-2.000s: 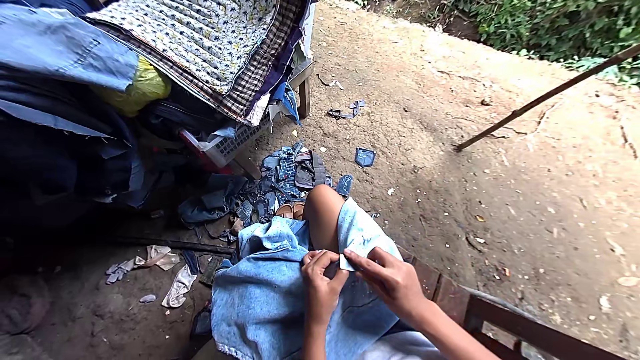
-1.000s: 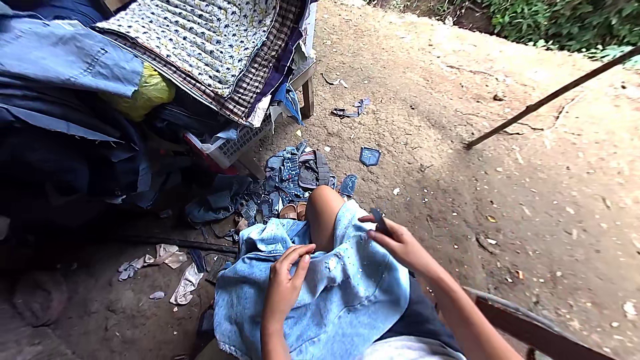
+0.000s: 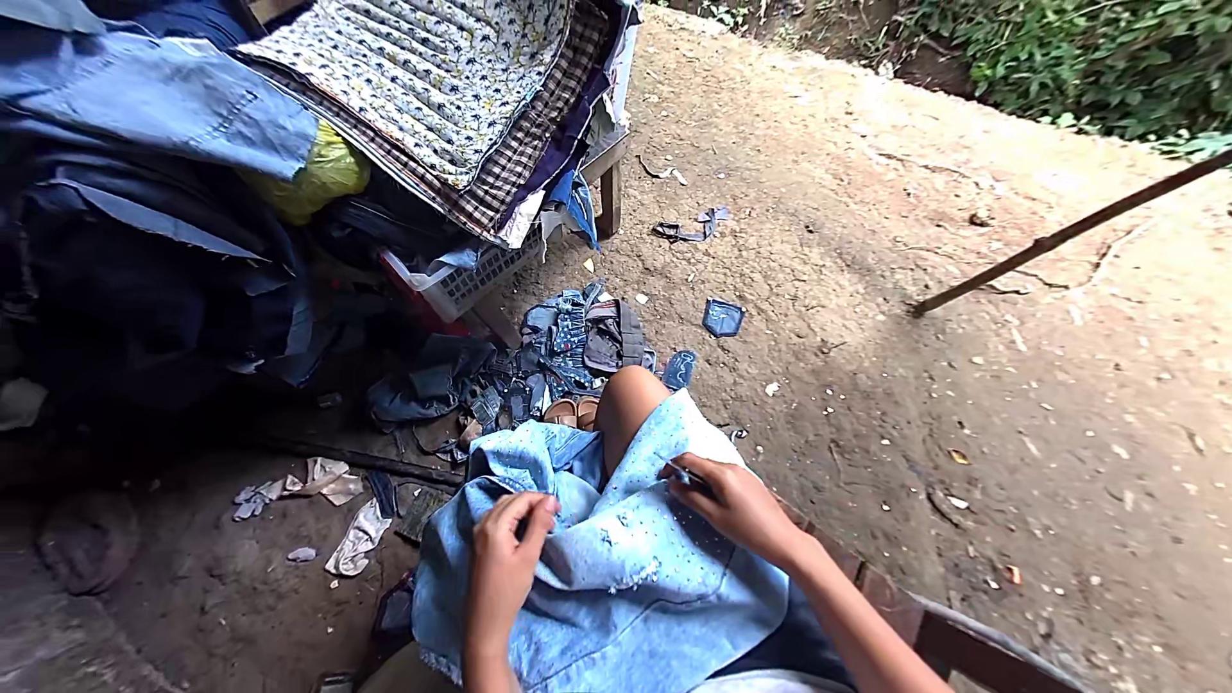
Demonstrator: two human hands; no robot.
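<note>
Light blue denim cloth (image 3: 616, 577), with a frayed patch and small dark specks, lies over the lap. My left hand (image 3: 515, 539) is over its left part, fingers curled with thumb near the forefinger; whether it pinches any cloth is unclear. My right hand (image 3: 727, 500) is over the right part of the denim, closed around a small dark tool (image 3: 685, 474) whose tip shows at the fingers; its kind cannot be told. The bare knee (image 3: 630, 399) shows beyond the cloth.
Denim scraps (image 3: 563, 337) lie in a heap beyond the knee, and a cut denim pocket (image 3: 722, 318) is on the dirt. Quilted fabric (image 3: 423, 77) covers a table at upper left, above a plastic crate (image 3: 481, 279). A thin pole (image 3: 1068, 231) slants at right; a wooden bench (image 3: 991, 654) is below.
Both hands were together at the cloth two seconds ago and are now apart. The right hand shows a small dark object from one second ago on, and has since come down to the cloth.
</note>
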